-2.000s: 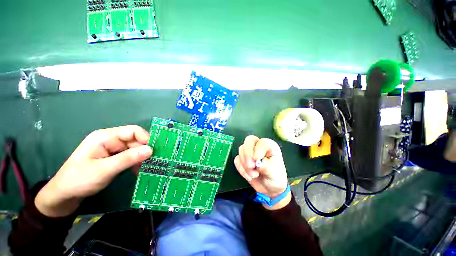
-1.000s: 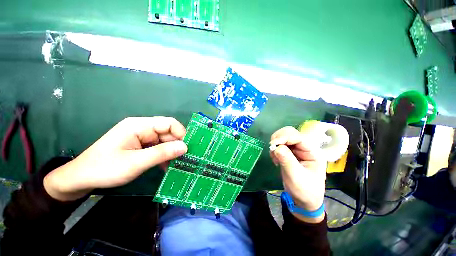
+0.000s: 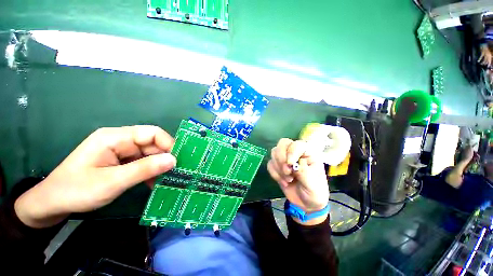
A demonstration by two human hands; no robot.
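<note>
A green circuit board panel (image 3: pixel 200 178) with six blocks and a dark middle row is held tilted above the bench. My left hand (image 3: pixel 116 170) grips its left edge between thumb and fingers. My right hand (image 3: pixel 298 172) is to the right of the panel, not touching it, and pinches a tiny pale part (image 3: pixel 296 166) between thumb and fingers. A blue board (image 3: pixel 236 105) lies on the bench behind the panel, which hides its near end.
A cream tub (image 3: pixel 335 144), a yellow block (image 3: pixel 339 167) and a dark box (image 3: pixel 392 156) with cables stand at right, a green reel (image 3: pixel 415 106) behind. Another green panel (image 3: pixel 189 12) lies at the far side. A person's arm (image 3: pixel 458 171) shows at far right.
The view has shifted and turned, and the red-handled cutters are out of view. My right hand has turned, with the tiny part still pinched. My left hand still holds the panel.
</note>
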